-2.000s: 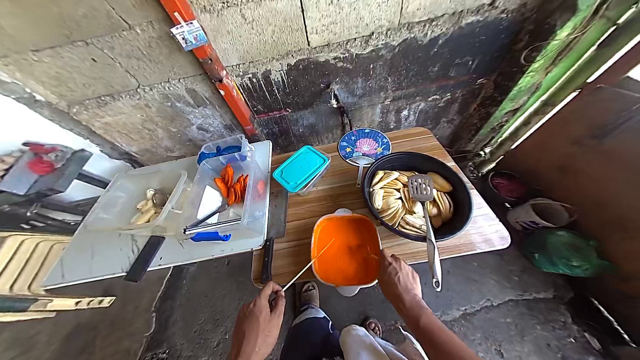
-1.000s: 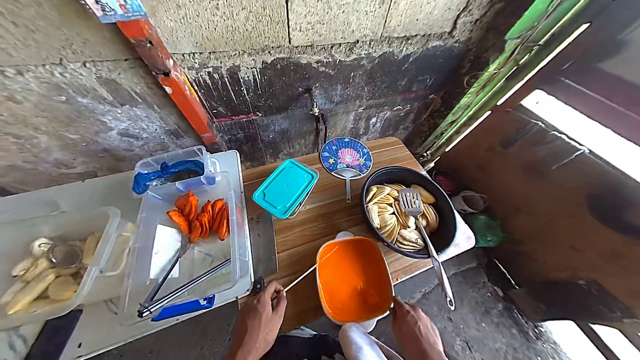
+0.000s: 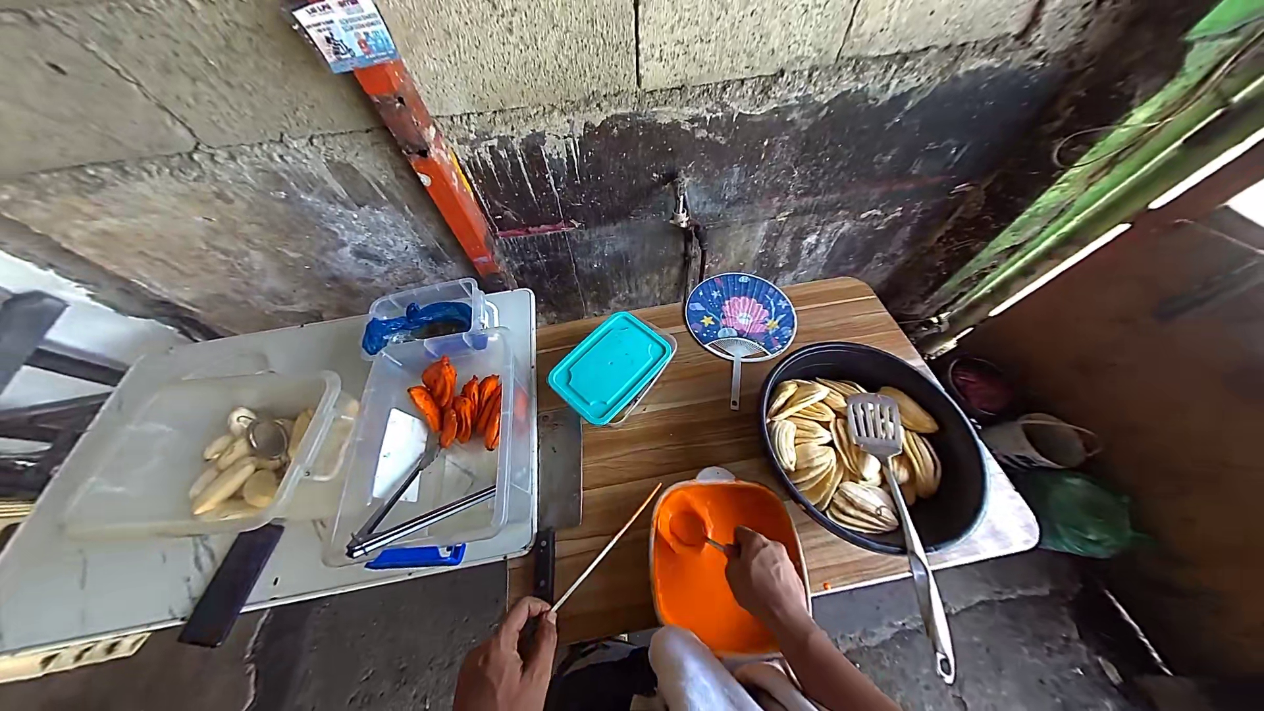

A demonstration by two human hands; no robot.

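My left hand (image 3: 508, 660) pinches the lower end of a thin wooden stick (image 3: 606, 546), which slants up to the right beside the batter container. My right hand (image 3: 765, 578) grips the handle of a spoon or ladle (image 3: 715, 542) whose bowl is in orange batter (image 3: 696, 592), in a squarish container (image 3: 802, 553) at the table's front edge. Right of it, a black basin (image 3: 973, 494) holds sliced, peeled bananas (image 3: 812, 464) with a slotted metal turner (image 3: 875, 425) lying across them. Orange-coated pieces (image 3: 459, 410) and metal tongs (image 3: 425, 518) lie in a clear plastic bin (image 3: 346, 504) on the left.
A teal-lidded container (image 3: 610, 367) and a round hand fan (image 3: 741, 316) lie behind the batter. A knife (image 3: 544, 563) lies near the left hand. Farther left, a translucent bin (image 3: 118, 454) holds pale peeled pieces. A block wall stands behind; a green bag (image 3: 1076, 513) is at right.
My right hand has moved from the container's right side to over the batter, with a utensil handle in its grip. My left hand still holds the stick.
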